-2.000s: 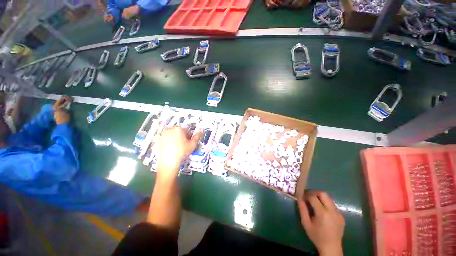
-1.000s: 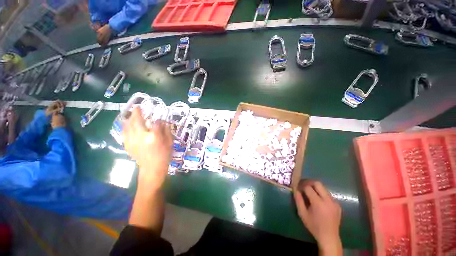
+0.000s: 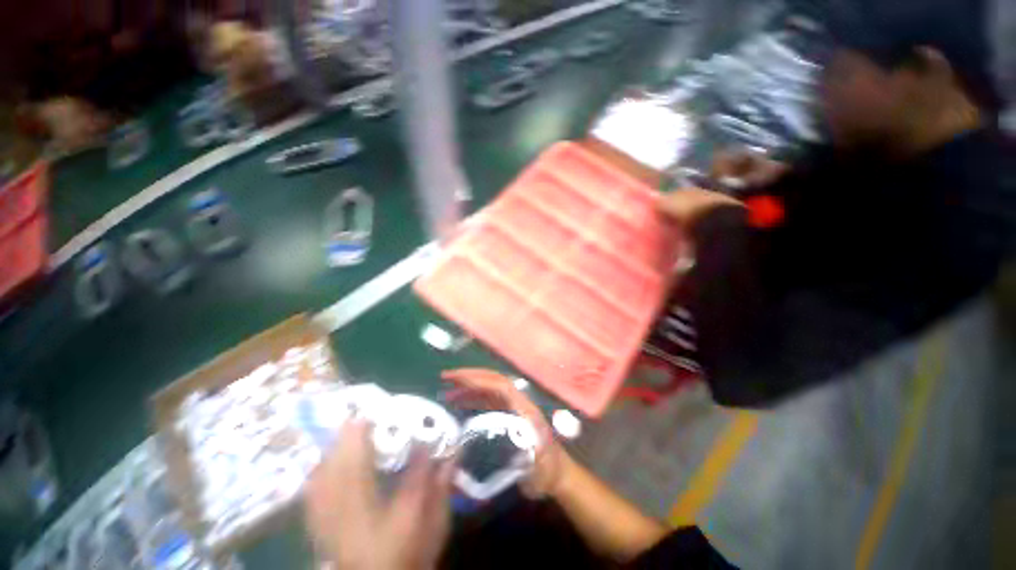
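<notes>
Several silver looped lock units (image 3: pixel 418 429) lie together between my two hands, right of the parts box. My left hand (image 3: pixel 379 501) is on their near left side, fingers up against them. My right hand (image 3: pixel 518 429) is cupped at their right end, around a unit. The image is blurred, so the fingertips and the blue ends are hard to make out. The cardboard parts box (image 3: pixel 184 468), full of white rings (image 3: pixel 251 434), sits left of my left hand.
A salmon-red tray (image 3: pixel 557 267) lies ahead right, touched by the hand of a person in dark clothing (image 3: pixel 847 245). A slanting post (image 3: pixel 429 123) stands behind it. Loose units (image 3: pixel 349 227) are scattered on the green belt (image 3: pixel 279 245). More units stand left of the box.
The view has swung right. My left hand has left the row beyond the box, and my right hand has left the box corner. Both are now at a group of units right of it.
</notes>
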